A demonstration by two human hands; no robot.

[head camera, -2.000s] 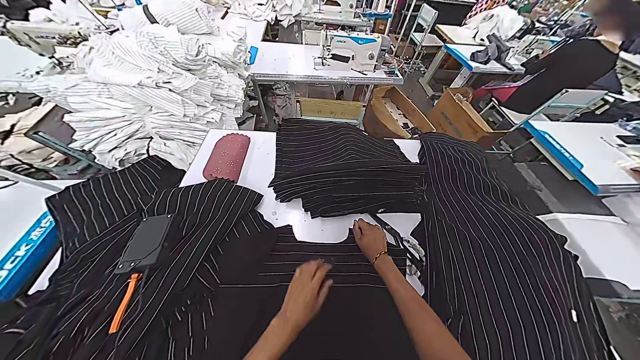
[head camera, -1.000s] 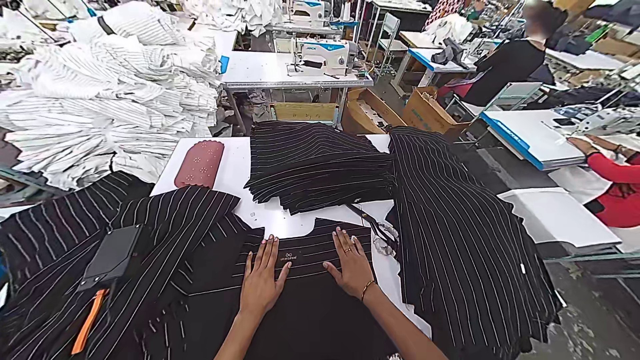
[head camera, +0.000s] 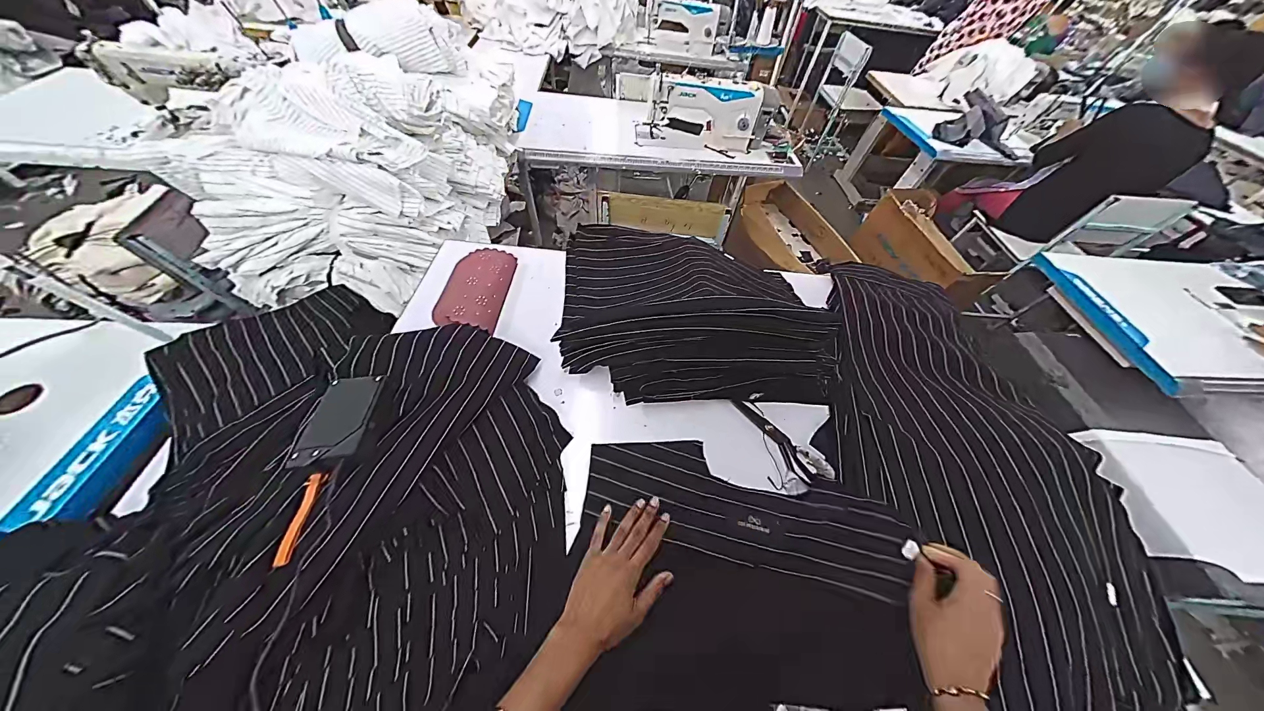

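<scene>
A black pinstriped garment piece (head camera: 750, 523) with a small printed mark lies flat before me. My left hand (head camera: 614, 578) rests palm down on its left part, fingers spread. At its right edge my right hand (head camera: 953, 602) is curled, with a small white tag (head camera: 909, 549) at the fingertips; what lies inside the fingers is partly hidden. Beyond the piece are dark-handled scissors or snips (head camera: 775, 434), partly covered, and a folded stack of striped black fabric (head camera: 691, 326). More striped fabric drapes at right (head camera: 948, 425) and left (head camera: 444, 494).
A dark phone-like device (head camera: 338, 420) with an orange strip (head camera: 299, 518) lies on the left fabric. A pink case (head camera: 476, 288) sits on the white table (head camera: 612, 420). Beyond are white garments (head camera: 346, 158), a sewing machine (head camera: 713, 111), cardboard boxes (head camera: 908, 237) and a seated person (head camera: 1116, 163).
Both hands lay flat on the piece one second ago. My right hand has moved right to its edge and curled, and a white tag now shows there. The view has shifted.
</scene>
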